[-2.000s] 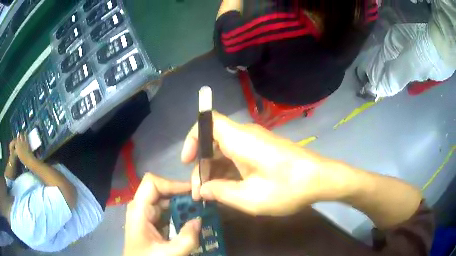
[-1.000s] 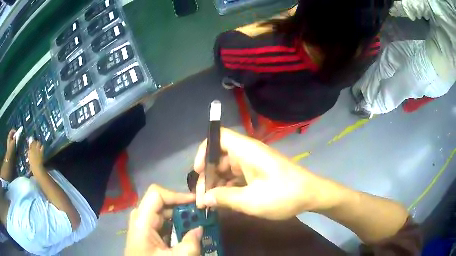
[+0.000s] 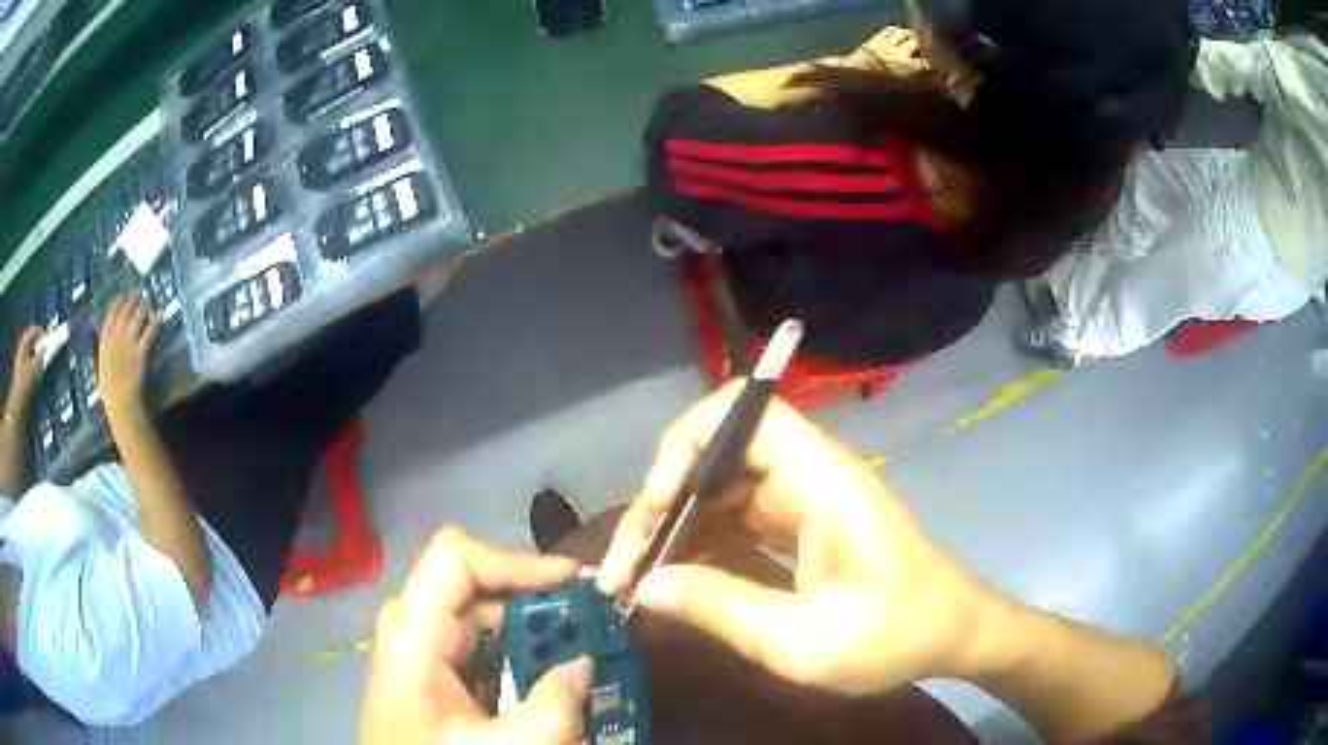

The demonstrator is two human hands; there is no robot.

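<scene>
A dark teal mobile phone [image 3: 575, 640] with round camera-like openings near its top is held low in the middle of the view. My left hand [image 3: 452, 648] grips it from the left, thumb on its face and index finger along its top edge. My right hand [image 3: 816, 560] holds dark tweezers [image 3: 717, 463] with a pale butt end pointing up and right. The tweezer tips are at the phone's top right corner. Whether they touch it or hold a small part cannot be told. The phone's lower end is cut off by the picture's edge.
Clear trays of phones [image 3: 313, 160] stand on the green bench [image 3: 510, 131] at the upper left. A person in light blue [image 3: 124, 582] sits at the left. A person in black with red stripes [image 3: 816, 189] sits ahead on a red stool. Another person in pale clothes is at right.
The tweezers have tilted from upright to leaning right, and my right hand has turned with them. The neighbour at the left has moved their hands, and a white piece now shows over the trays.
</scene>
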